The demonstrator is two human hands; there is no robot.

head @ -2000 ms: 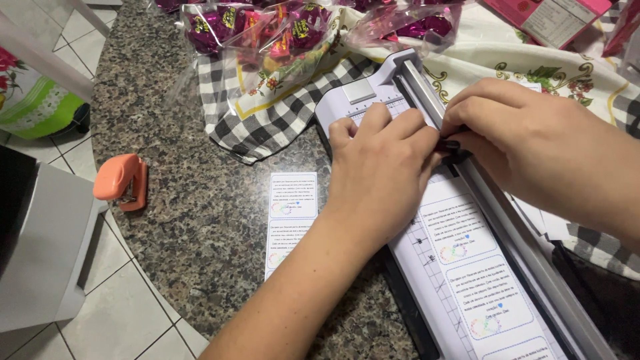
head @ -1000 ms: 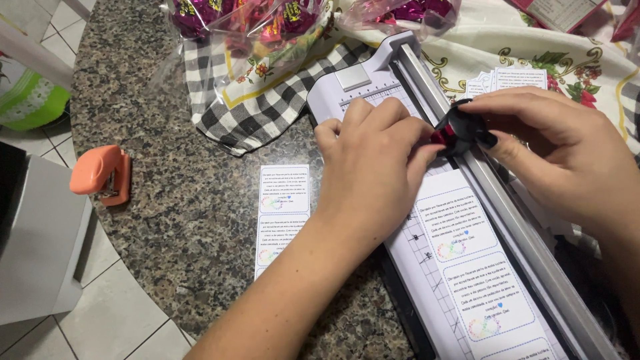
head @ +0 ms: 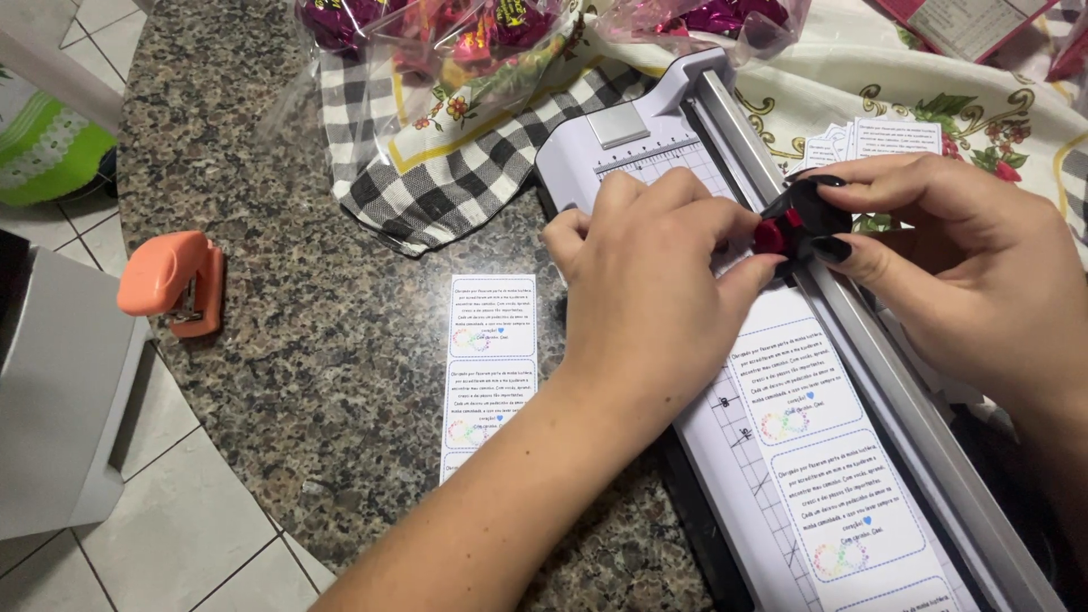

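Note:
A white paper trimmer (head: 731,433) with a grey metal rail (head: 901,365) lies slanted on the granite counter. On its rail sits the black and red cutter slide (head: 795,225). My left hand (head: 659,263) pinches the slide's red part between thumb and forefinger, its other fingers resting over the trimmer bed. From the other side, my right hand (head: 935,229) grips the slide's black cover with thumb and fingers. A printed paper strip of message cards (head: 799,382) lies on the bed along the rail. Another printed strip (head: 491,374) lies on the counter, partly under my left forearm.
An orange stapler (head: 174,280) stands near the counter's left edge. Clear bags of shiny wrapped sweets (head: 501,34) lie on a checked cloth (head: 442,195) at the back. Cut cards (head: 897,138) are piled on the floral cloth beyond my right hand. A grey-white box-like object (head: 59,399) stands at left.
Two seconds ago both hands were close together over the rail, mostly hiding the slide. My right hand has since shifted its grip, and the black and red slide shows between my hands.

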